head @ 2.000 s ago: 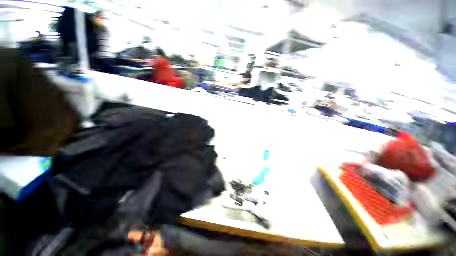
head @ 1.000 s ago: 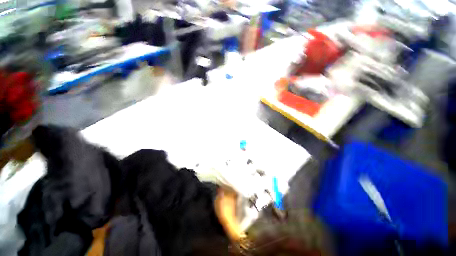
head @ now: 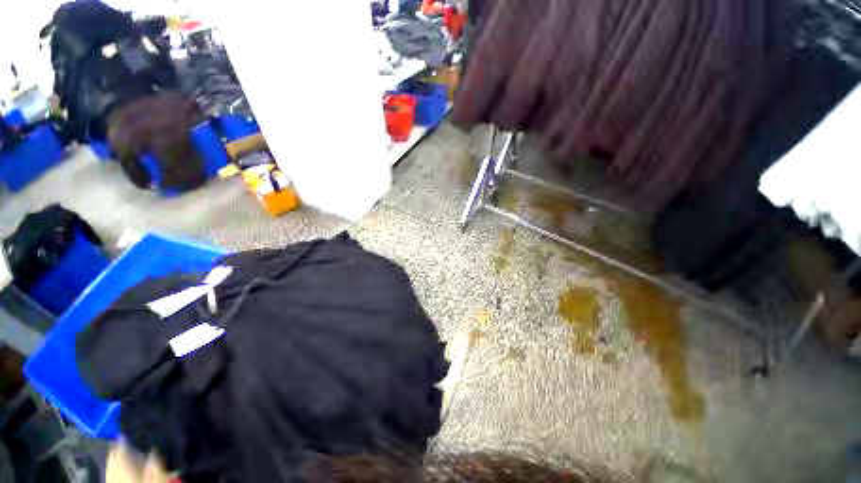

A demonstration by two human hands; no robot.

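Observation:
A large limp pile of black garment pieces [head: 312, 349] lies over the right side of a blue turnover crate [head: 71, 368]. Several white tickets [head: 196, 339] and a thin black bundle tie [head: 274, 276] lie on top of the pile. My left hand [head: 140, 464] is blurred and cut off by the bottom edge at the pile's lower left; its grip cannot be told. My right hand is not clearly visible. A small pale patch shows at the pile's right edge, too unclear to name.
Speckled floor with brown stains [head: 661, 340] lies to the right. Dark brown cloth [head: 604, 85] hangs over a metal-legged stand [head: 486, 179]. A white table [head: 312, 104] stands ahead. Other blue crates [head: 33, 156], a yellow-orange box [head: 272, 191] and a red container [head: 399, 116] stand beyond.
The view has swung from the white tabletop down to the floor. The black pile with white tickets now shows over a blue crate; the hand near the tabletop's edge is no longer seen.

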